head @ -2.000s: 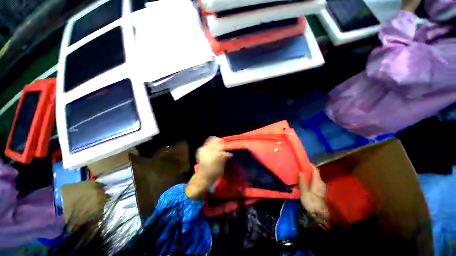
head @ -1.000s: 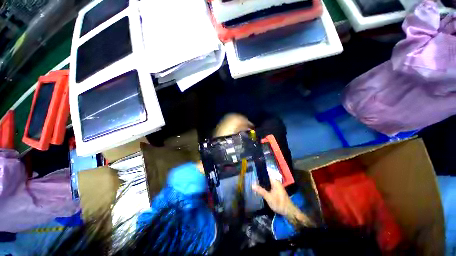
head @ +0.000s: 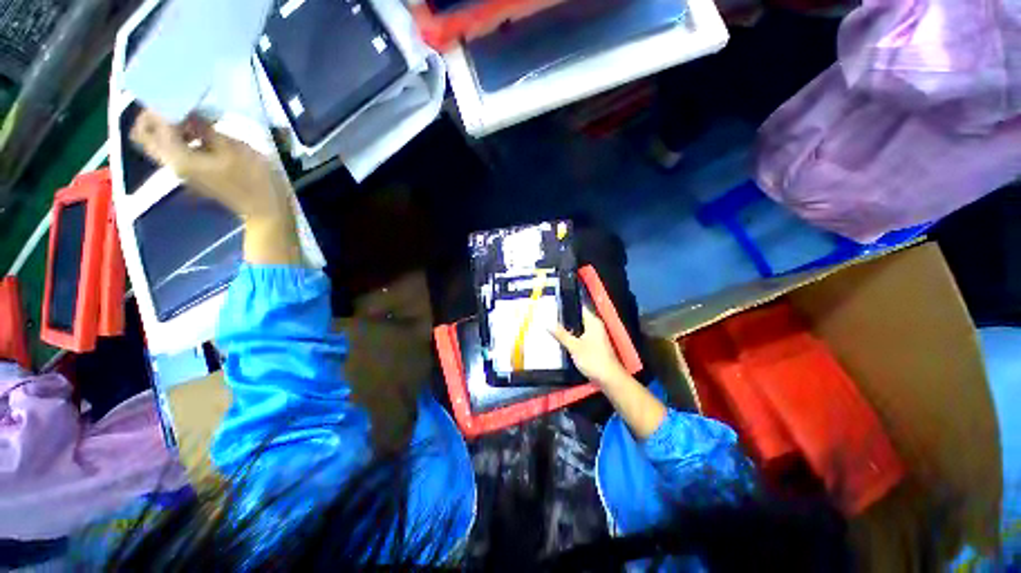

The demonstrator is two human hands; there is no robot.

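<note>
The open tablet half (head: 523, 304) lies on a red-orange frame (head: 450, 381) on the lap, with its board at the far end, silver-white battery and orange flex cable (head: 528, 325) facing up. My right hand (head: 591, 349) holds its right edge, with fingertips over the battery side. My left hand (head: 207, 168) is raised over the white foam tray (head: 302, 229) at the left. It is blurred, and whether it grips anything is unclear. A dark panel (head: 333, 67) with small pale patches lies on the stack of white sheets (head: 386, 134).
The right carton (head: 940, 369) holds red-orange frames (head: 801, 392). More red-orange frames (head: 76, 263) stand at far left. Another white foam tray (head: 599, 73) is at the top. A neighbour's pink sleeve (head: 845, 134) is at right. The left carton (head: 196, 420) is partly hidden by my sleeve.
My left hand has moved from the lap up to the left foam tray. The dark panel now lies on the white sheets, and a pale sheet covers the tray's far part. My right hand stays at the open half.
</note>
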